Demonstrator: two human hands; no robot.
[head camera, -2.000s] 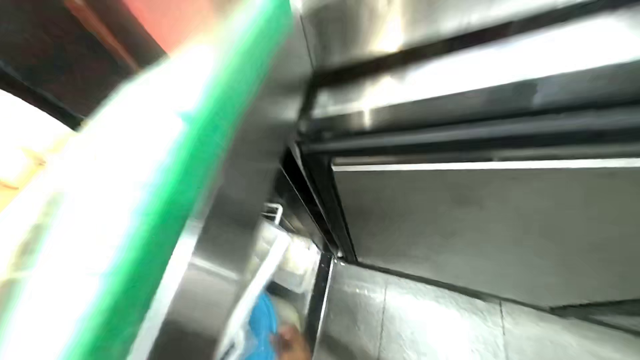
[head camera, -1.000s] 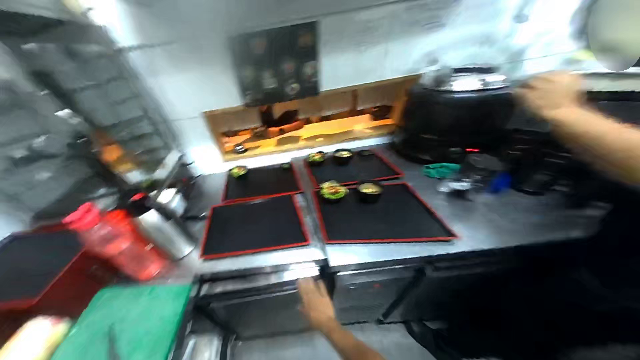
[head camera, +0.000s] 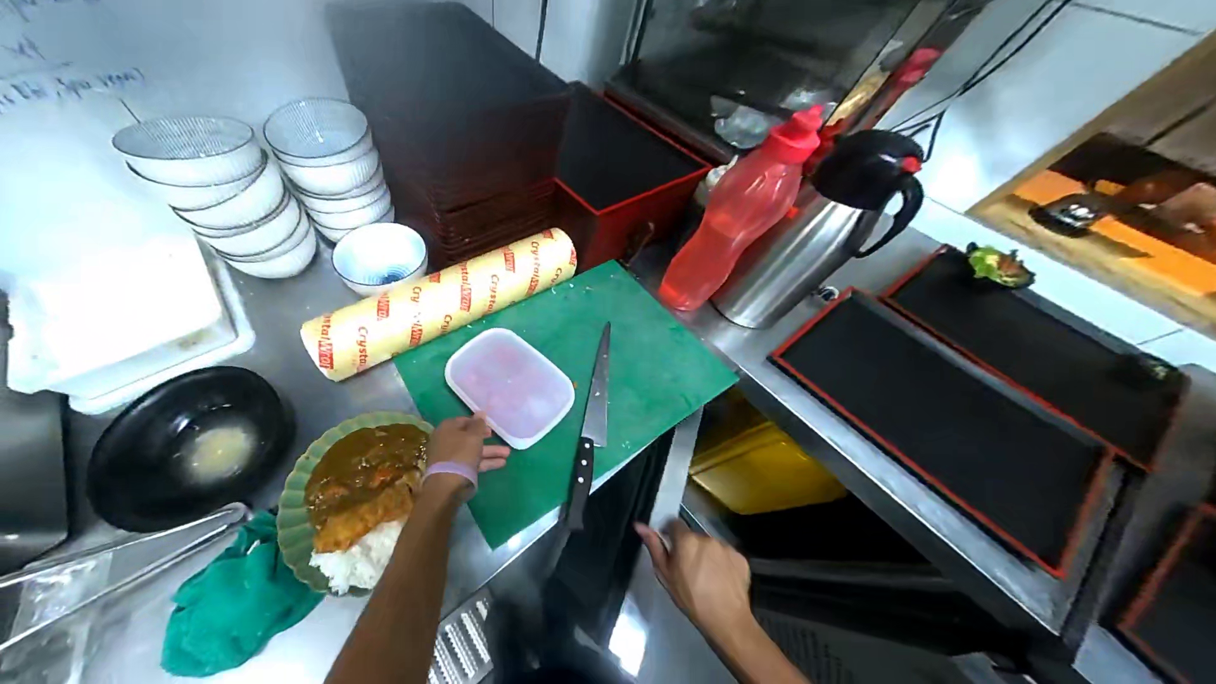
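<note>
My left hand (head camera: 463, 446) touches the near left edge of a lidded plastic container (head camera: 510, 387) holding something pinkish, which lies on a green cutting board (head camera: 636, 332). To its right is a kitchen knife (head camera: 591, 423) with a black handle. A green plate (head camera: 293, 494) of curry, fried cutlet and white rice stands left of that hand, partly behind the wrist. My right hand (head camera: 701, 570) is in front of the counter, at the edge of an open compartment; its thumb is apart, and whether it grips the edge is not clear.
A plastic wrap roll (head camera: 442, 299) lies behind the board. Stacked bowls (head camera: 237, 195), a black bowl (head camera: 190, 446) and a green cloth (head camera: 237, 598) are at left. A red bottle (head camera: 746, 214), a steel jug (head camera: 807, 228) and black trays (head camera: 940, 427) are at right. Below shows a yellow container (head camera: 760, 470).
The view has swung left from the trays to the cutting board. My left hand is now at the plastic container.
</note>
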